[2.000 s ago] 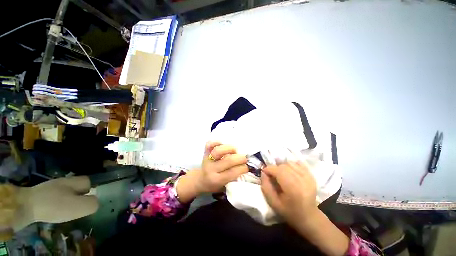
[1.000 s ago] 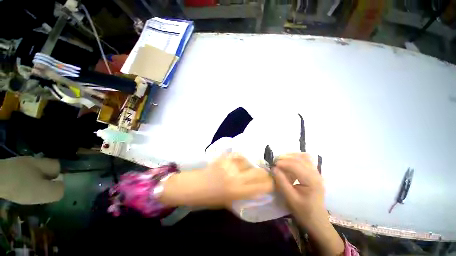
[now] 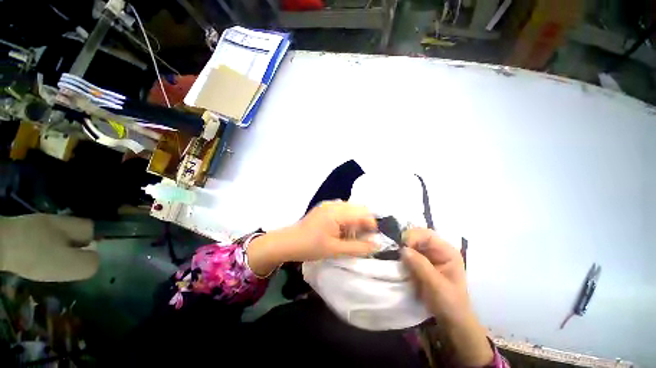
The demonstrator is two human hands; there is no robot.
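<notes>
The white lining (image 3: 370,291) is bunched under my hands at the table's near edge and hangs over it. A flat black part of the garment (image 3: 336,185) lies on the table beyond my left hand. A thin black strip (image 3: 424,198) lies beyond my right hand. My left hand (image 3: 338,231) and my right hand (image 3: 435,264) pinch a small dark piece (image 3: 388,228) of the garment between them, with white cloth in its fold. The fingertips are slightly blurred.
Thread snips (image 3: 588,290) lie open on the white table (image 3: 518,158) at the right. A clipboard with papers (image 3: 241,79) lies at the far left corner. A pale green bottle (image 3: 169,192) lies at the left edge. A beige dress form (image 3: 47,248) stands left of the table.
My left hand has drawn back left from across the cloth, showing the dark piece between both hands. The white lining now shows more widely below them. The view has tilted and shifted since the first frame.
</notes>
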